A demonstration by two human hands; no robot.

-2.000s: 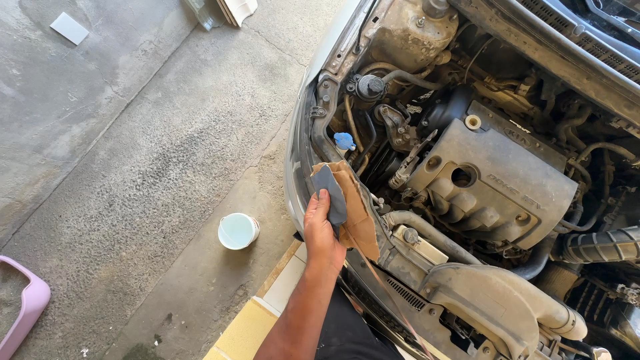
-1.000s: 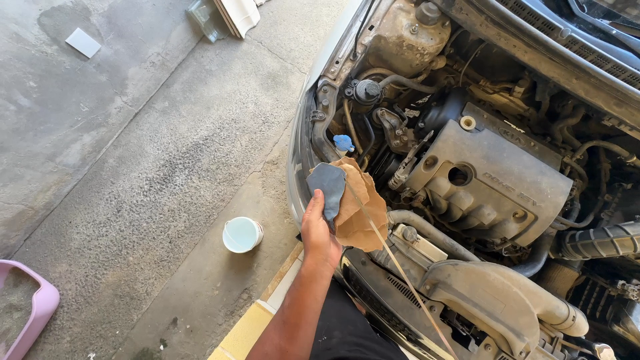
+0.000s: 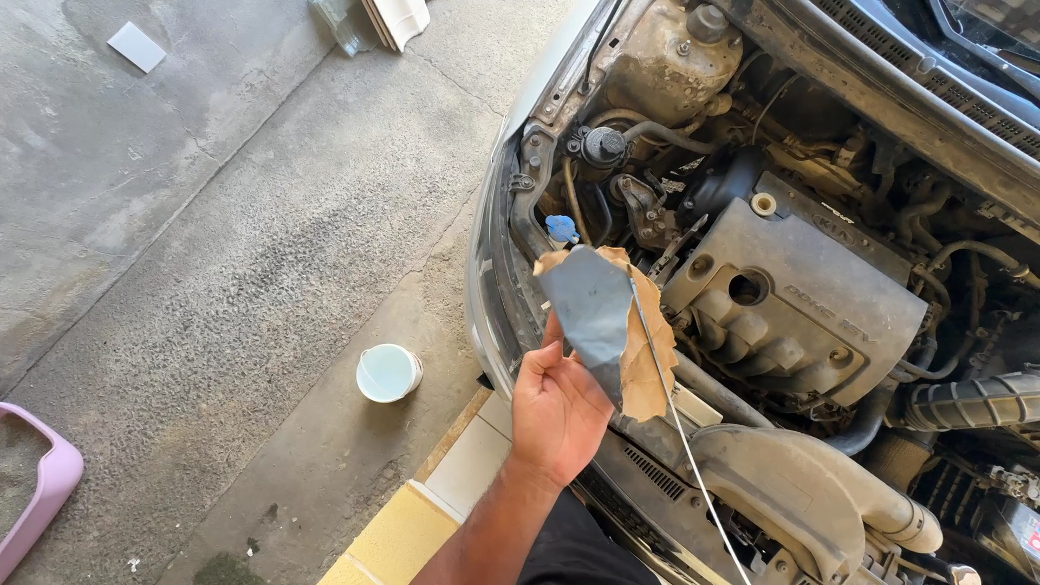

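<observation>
My left hand (image 3: 561, 406) is palm up over the front edge of the car's engine bay, its thumb at the lower left of a smooth dark grey sheet (image 3: 589, 305). The fingers are mostly hidden behind this sheet. Torn, creased brown paper (image 3: 646, 357) shows along its right side and at its top left. A thin rod, probably an engine dipstick (image 3: 686, 439), crosses the brown paper and runs down out of the frame; what holds its lower end is hidden. My right hand is out of view.
Around the sheet lie the plastic engine cover (image 3: 800, 284), a blue reservoir cap (image 3: 561, 228) and a grey air intake duct (image 3: 780, 471). A white bucket (image 3: 389, 373) stands on the concrete floor, left of a yellow-edged step (image 3: 402, 536). A pink plastic frame (image 3: 61, 479) is at far left.
My left hand has turned its palm up, with the grey sheet now spread wider over the brown paper. The rod, seen one second ago across the paper, now lies more steeply.
</observation>
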